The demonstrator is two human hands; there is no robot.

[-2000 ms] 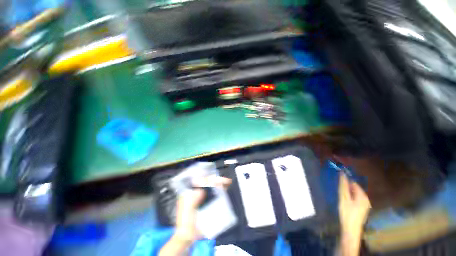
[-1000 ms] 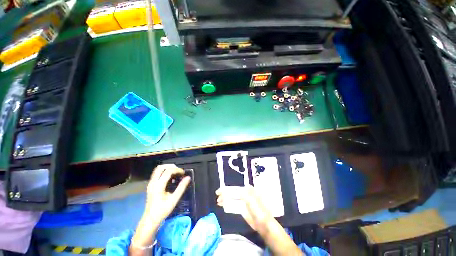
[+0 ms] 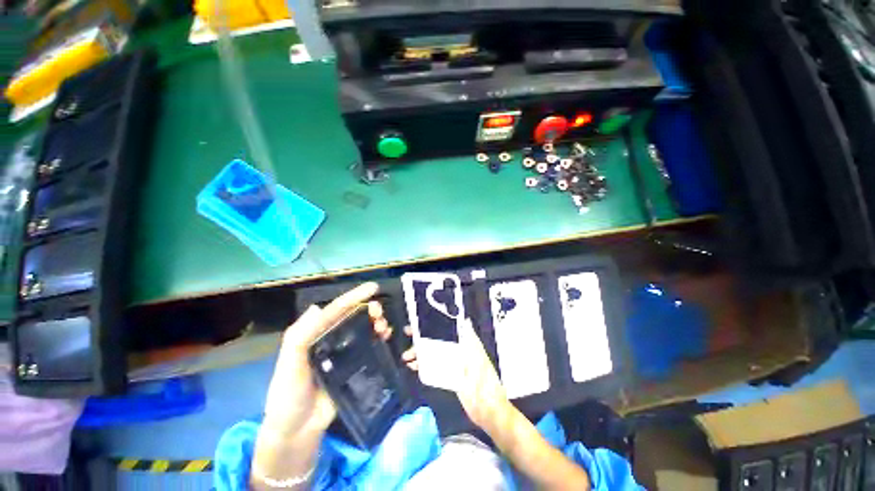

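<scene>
My left hand (image 3: 305, 369) holds a dark phone body (image 3: 358, 379), tilted, with its inner parts facing up, over the left part of the lap tray. My right hand (image 3: 472, 372) holds a white back cover (image 3: 434, 331) with a large dark patch and a pale curved outline at its upper end. Two more white back covers (image 3: 519, 340) with dark camera clusters lie in slots of the black lap tray (image 3: 616, 326) to the right. The underside of the phone body is hidden.
The black press (image 3: 451, 125) stands behind, with loose lens parts (image 3: 566, 177) before it. A blue template (image 3: 261, 213) lies on the green mat (image 3: 384, 230). A slotted tray of phones (image 3: 115, 221) is at left, stacked black trays (image 3: 768, 163) at right. An open carton (image 3: 782, 417) is lower right.
My left hand has lifted the dark phone body from the tray and tilted it. My right hand still holds the white cover, slightly higher and further left. The view has shifted slightly.
</scene>
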